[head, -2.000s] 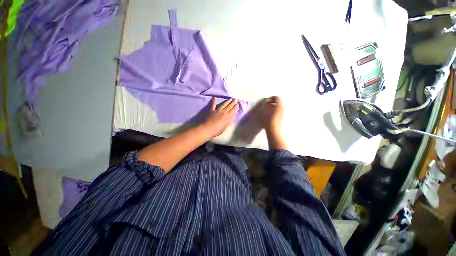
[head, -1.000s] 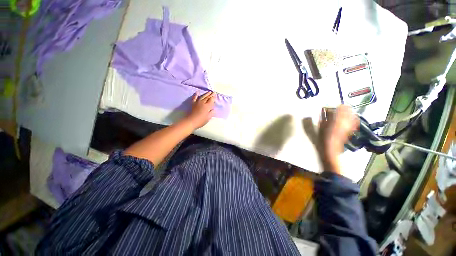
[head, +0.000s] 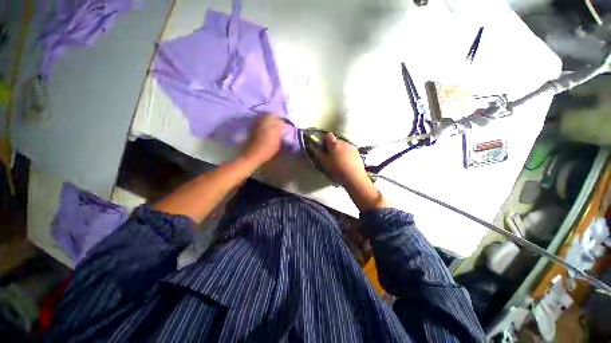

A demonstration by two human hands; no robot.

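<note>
A lilac garment piece (head: 234,70) lies flat on the left part of the white pressing table, with a thin lilac strip (head: 233,37) on it. My left hand (head: 266,136) rests on its lower right edge; its fingers are blurred, and whether they pinch cloth cannot be told. My right hand (head: 340,159) is closed around the handle of the steam iron (head: 313,144). The iron's tip points up and left, at the cloth's right edge beside my left hand.
Fabric shears (head: 417,104), a tan block (head: 450,100), a clear case (head: 487,149) and dark snips (head: 475,45) lie on the right. The pale hose (head: 529,99) crosses over them. Lilac heap (head: 80,25) at upper left; another lilac piece (head: 84,221) at lower left.
My right hand reached right to the parked iron, took hold of it and brought it left to the cloth's edge. The hose now lies across the shears and case. My left hand stays by the cloth edge.
</note>
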